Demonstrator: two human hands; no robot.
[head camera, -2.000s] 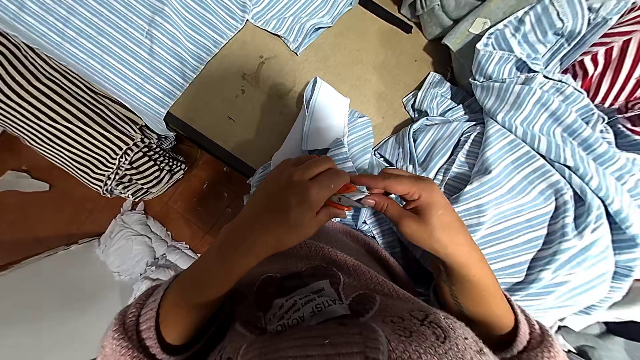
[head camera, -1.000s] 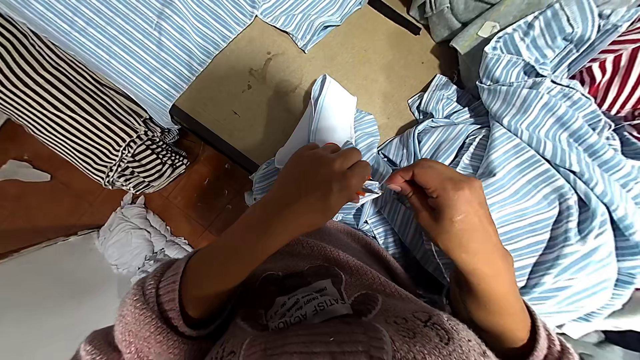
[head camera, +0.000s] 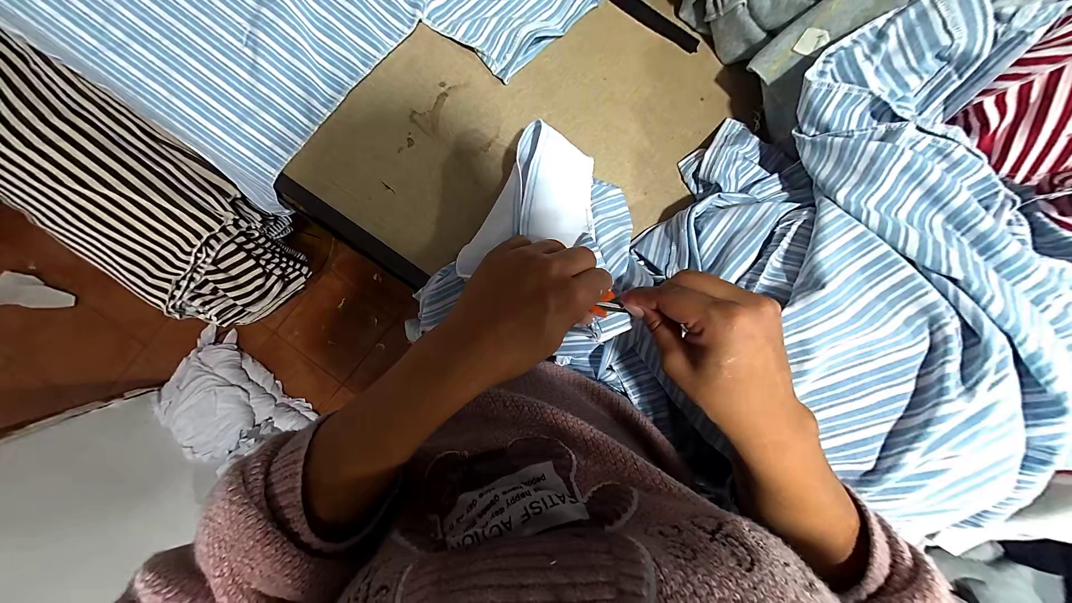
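My left hand (head camera: 536, 293) is closed around a small orange-handled cutting tool (head camera: 601, 308), most of it hidden by the fingers; its narrow metal part points right. The blue-and-white striped garment (head camera: 611, 213) lies beneath and beside this hand, with a white collar-like piece (head camera: 557, 188) standing up behind the knuckles. Thumb and index finger of my right hand (head camera: 720, 343) are pinched together at the metal tip. Whether they hold thread, cloth or the tip itself cannot be told.
A brown board-like surface (head camera: 377, 159) lies ahead. More blue striped cloth (head camera: 871, 335) is heaped at right, beside red striped cloth (head camera: 1022, 126). Black-and-white striped cloth (head camera: 109, 176) hangs at left, near blue striped cloth (head camera: 218, 75). A white cloth bundle (head camera: 222, 398) sits below.
The hands were together around the orange tool two seconds ago, then slightly apart one second ago. Now my right fingertips are back at its metal part.
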